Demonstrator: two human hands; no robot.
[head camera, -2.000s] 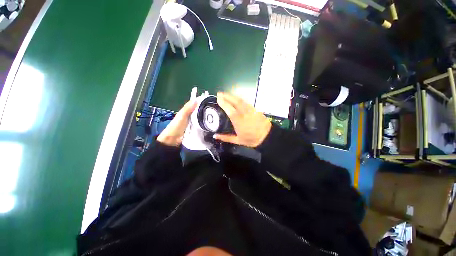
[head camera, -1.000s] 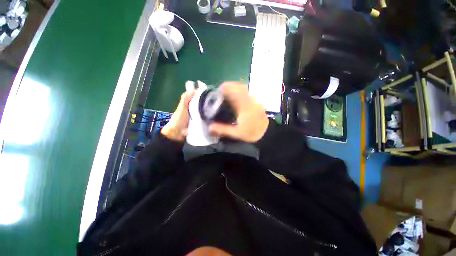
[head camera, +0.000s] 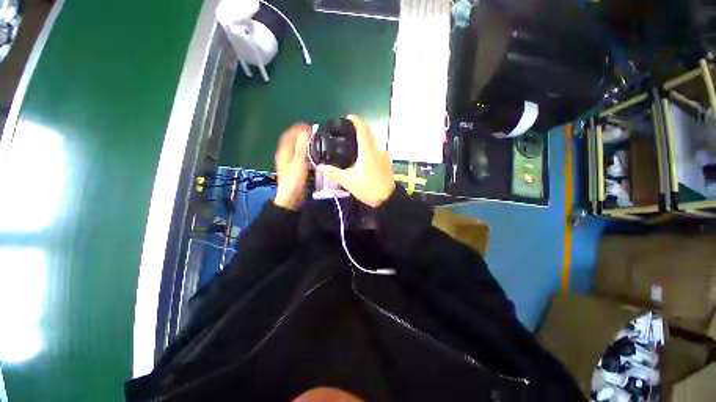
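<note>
A security camera with a black ball head (head camera: 335, 143) and a white base (head camera: 330, 185) is held close in front of my body, at the bench's front edge. My right hand (head camera: 367, 166) grips the ball from the right, thumb below it. My left hand (head camera: 294, 163) is at the camera's left side, slightly blurred; its fingertips are partly hidden and whether it touches the camera is unclear. A white pigtail cable (head camera: 345, 239) hangs from the base over my dark jacket.
A white camera with prongs (head camera: 255, 39) stands at the bench's back left. A keyboard (head camera: 421, 82), black label printer (head camera: 542, 67) and mouse (head camera: 479, 161) lie right. A green conveyor (head camera: 102, 157) runs along the left. A carton of cameras (head camera: 628, 365) is lower right.
The camera is turned so its lens face no longer shows, and its cable now hangs down. My left hand has shifted on its side. The view has shifted slightly.
</note>
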